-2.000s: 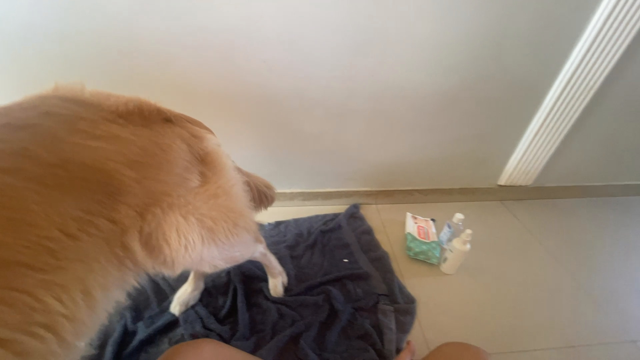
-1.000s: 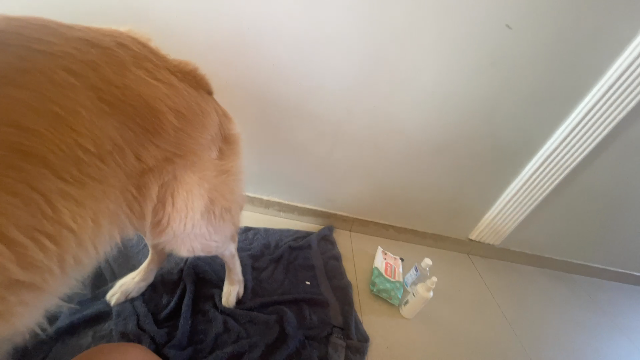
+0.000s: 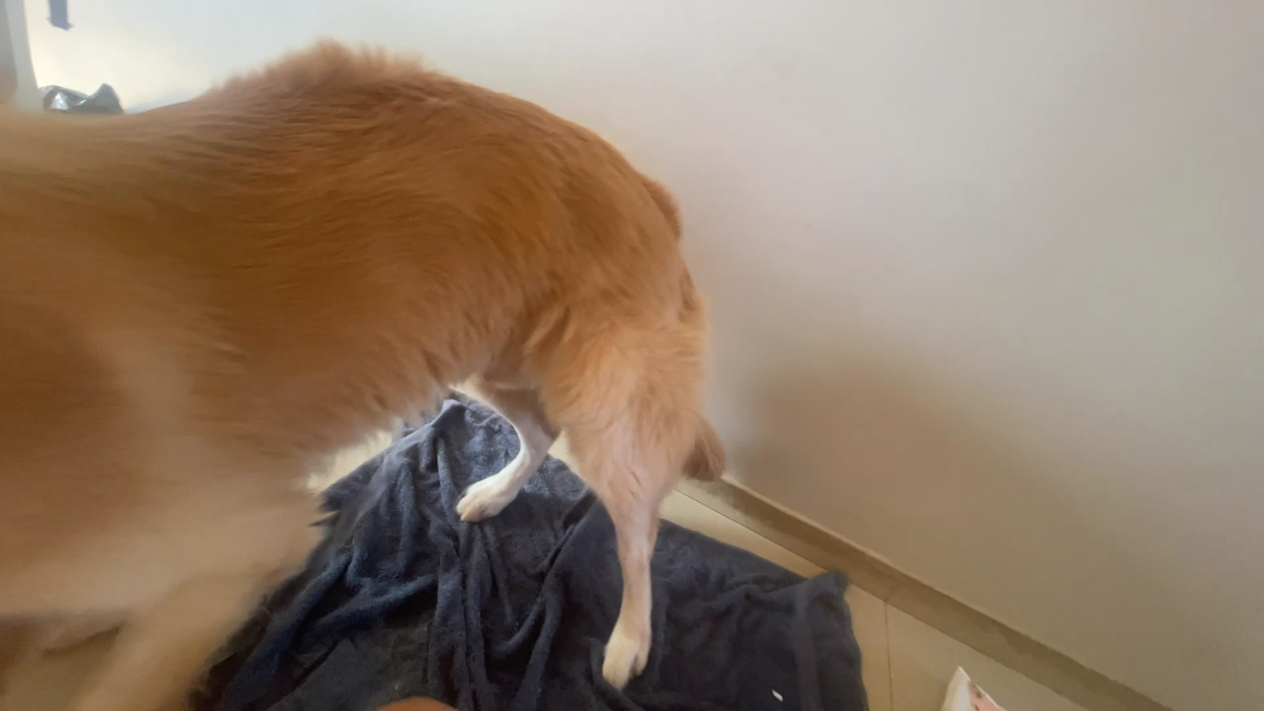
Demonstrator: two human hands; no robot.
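Note:
A golden-brown dog [image 3: 395, 237] stands side-on across the left and middle of the head view, its head out of frame. Both hind paws, pale and white, rest on a rumpled dark blue towel [image 3: 523, 592]. The tail hangs down by the wall. Neither my left hand nor my right hand shows, so what they hold or touch cannot be seen. A bit of my bare skin appears at the bottom edge.
A pale wall [image 3: 968, 247] with a low skirting [image 3: 908, 592] runs behind the dog. The corner of a white packet [image 3: 970, 691] shows on the tiled floor at bottom right. A dark shiny object [image 3: 84, 99] is at upper left.
The view has swung left. More of the dog's body shows, and the bottles and most of the packet have left the frame. The hind paws remain on the towel.

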